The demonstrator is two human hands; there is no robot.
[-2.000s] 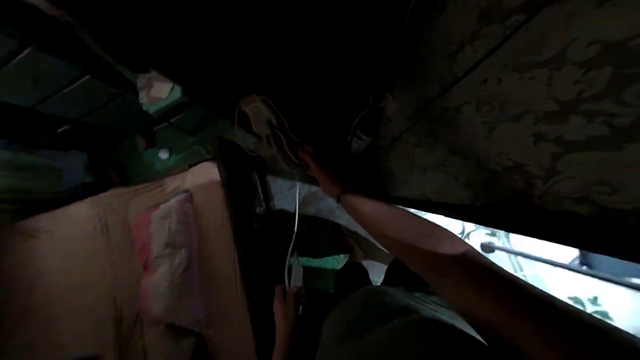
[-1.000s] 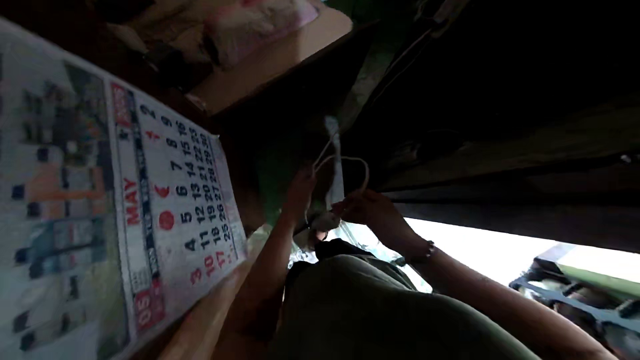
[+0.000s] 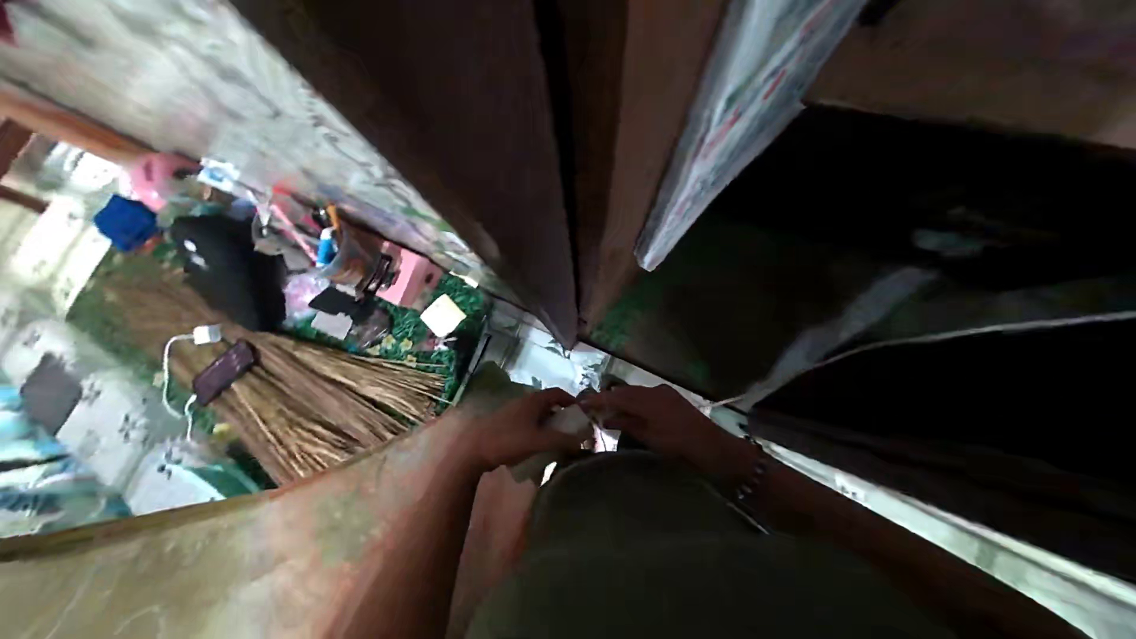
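My left hand [image 3: 537,428] and my right hand [image 3: 652,419] are close together in front of my body, low in the middle of the head view. The left fingers are closed on a small pale object [image 3: 570,421], too blurred to name. My right fingertips meet it from the other side; whether they grip it cannot be told. A bracelet is on my right wrist. To the right of my hands, a thin white cord [image 3: 896,341] runs across the dark opening to the right edge.
At left lie a straw broom [image 3: 328,399], a phone [image 3: 224,373] with a white charger [image 3: 207,335], a black bag [image 3: 229,266], a clear container [image 3: 351,257] and a pink box [image 3: 413,277]. A wooden post [image 3: 461,133] and the calendar's edge [image 3: 737,115] stand ahead.
The view has turned a lot. One second ago my hands were apart with a looped white cord between them; now they are close together at a small pale object.
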